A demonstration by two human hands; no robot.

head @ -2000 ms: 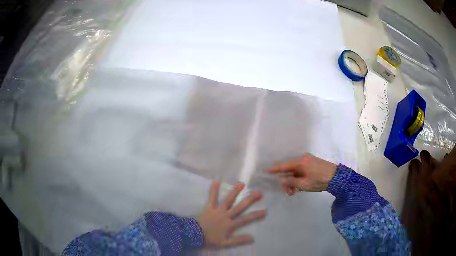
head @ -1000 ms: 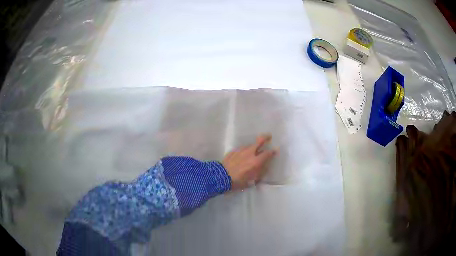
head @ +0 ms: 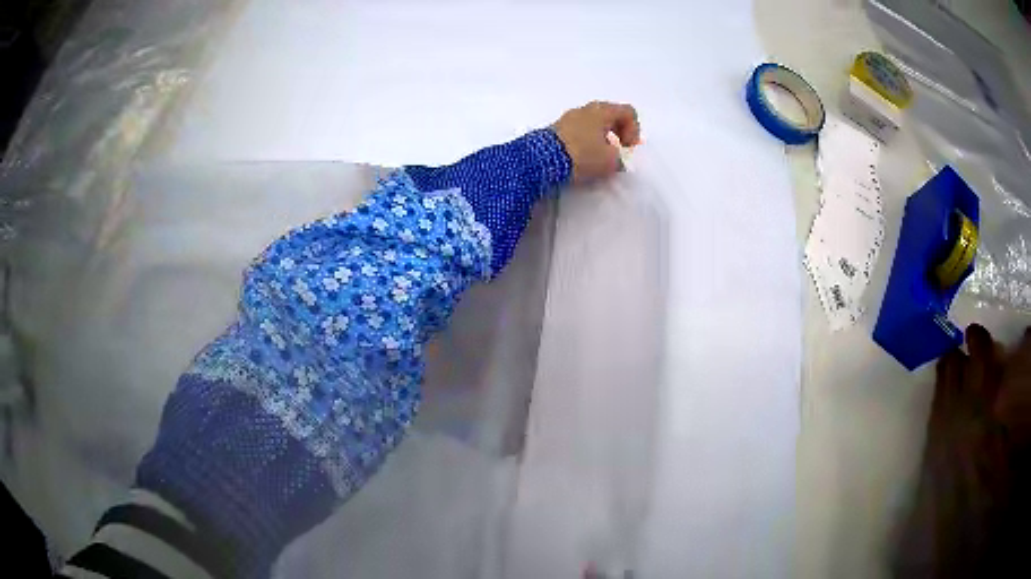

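Observation:
White tissue paper (head: 599, 339) lies over the flat brown tote bag (head: 486, 362). The bag shows grey-brown through the sheet. A paler folded band of tissue covers the bag's right part, its left edge running down the middle. My left hand (head: 597, 141) is at the top end of this band, with thumb and fingers closed on a bit of the white tissue. My left sleeve hides part of the bag. Only small pinkish spots, possibly my right fingertips (head: 608, 573), show at the bottom edge. The rest of that hand is out of the picture.
At the right are a blue tape roll (head: 785, 103), a yellow tape roll on a small white box (head: 878, 95), barcode stickers (head: 848, 226), a blue tape dispenser (head: 921, 271) and brown unpacked bags (head: 972, 464). Clear polybags (head: 124, 102) lie at the left, with more at the far right.
My left hand has moved up and away from the bag's middle and taken hold of tissue. The tissue's right side is now folded leftward over the bag. The view has shifted slightly.

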